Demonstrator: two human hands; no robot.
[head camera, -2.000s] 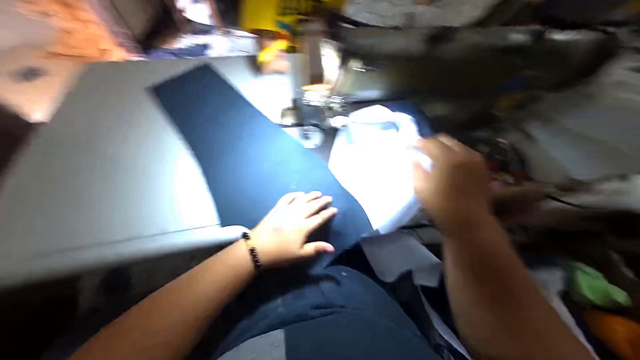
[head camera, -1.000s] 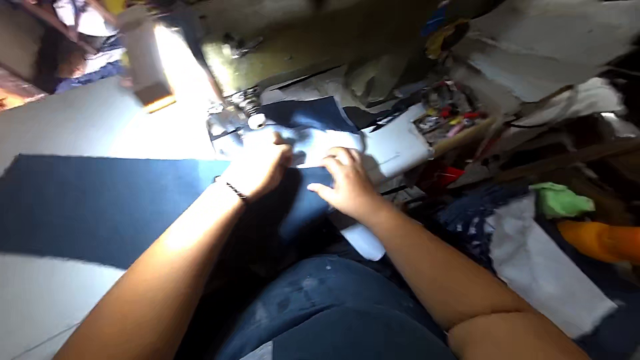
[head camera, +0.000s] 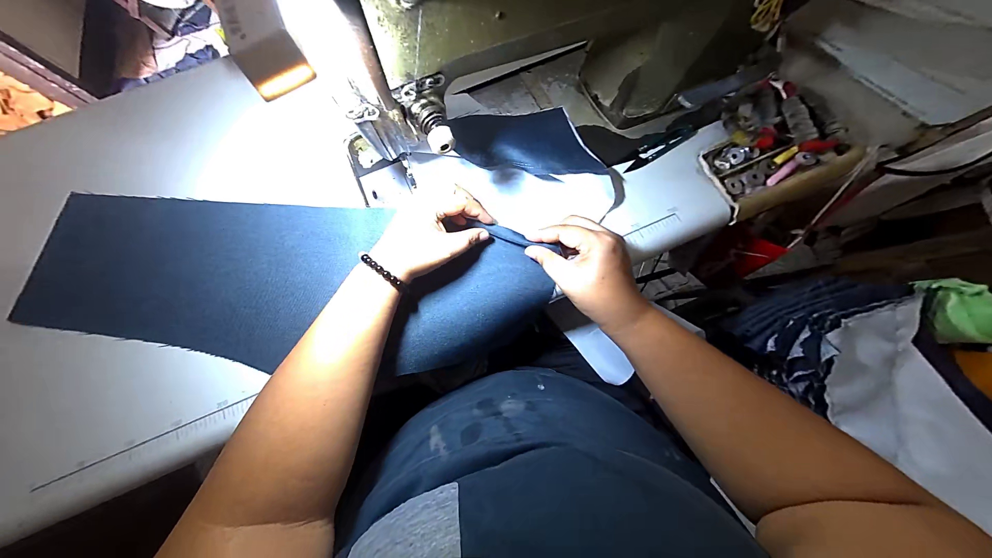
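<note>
A long dark blue fabric panel (head camera: 209, 271) lies across the white sewing machine table and hangs over its front edge. My left hand (head camera: 434, 236), with a beaded bracelet at the wrist, pinches a fold at the panel's upper edge. Close to its right, my right hand (head camera: 581, 260) pinches the same folded edge between thumb and fingers. White fabric (head camera: 511, 190) lies just behind the fold, with a smaller dark blue piece (head camera: 527, 143) on it. The sewing machine's needle area (head camera: 407, 167) stands just behind my left hand.
A lit lamp (head camera: 267, 50) hangs left of the green machine head (head camera: 504, 27). Dark-handled scissors or snips (head camera: 659, 147) lie at the back right, beside a tray (head camera: 806, 186) of bobbins and small spools. Piled fabric (head camera: 883, 349) sits at the lower right.
Two seconds ago my left hand lay flat on the blue panel and my right hand was on the white fabric. Both hands now pinch the panel's edge close together. The view has shifted.
</note>
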